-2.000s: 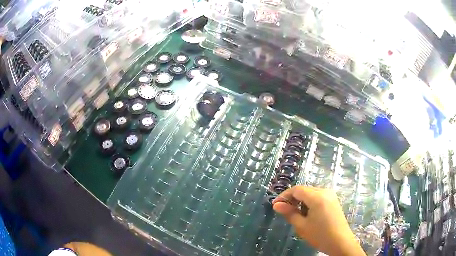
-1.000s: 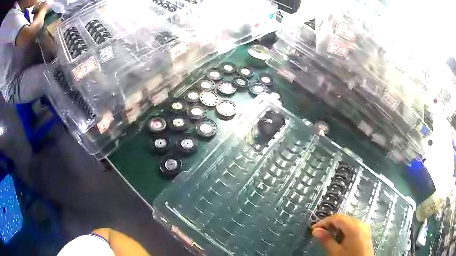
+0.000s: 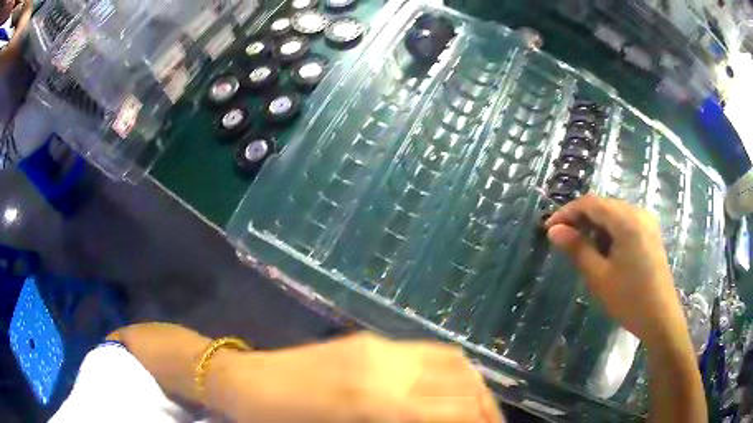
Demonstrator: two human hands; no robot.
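Observation:
A large clear ribbed tray (image 3: 351,285) lies tilted across the green bench. One of its rows holds several black round units (image 3: 574,153) standing on edge. My right hand (image 3: 615,240) is over the near end of this row, its thumb and fingertips pinched at a dark round unit (image 3: 546,219), partly hidden by the fingers. A thin pale line shows by the fingertips; I cannot tell what it is. My left hand (image 3: 421,384) is blurred at the bottom, in front of the tray's near edge and cut off by the picture; its fingers cannot be made out.
Loose black discs with pale centres (image 3: 281,106) lie left of the tray. A dark round object (image 3: 429,37) sits at the tray's far corner. Stacked clear trays (image 3: 177,78) stand at the left. Clear small parts (image 3: 698,318) are at the right. A blue stool (image 3: 35,339) is at lower left.
The view has shifted, so the tray sits higher in the picture. My left forearm and hand have come in from the lower left. My right hand stays at the near end of the black row.

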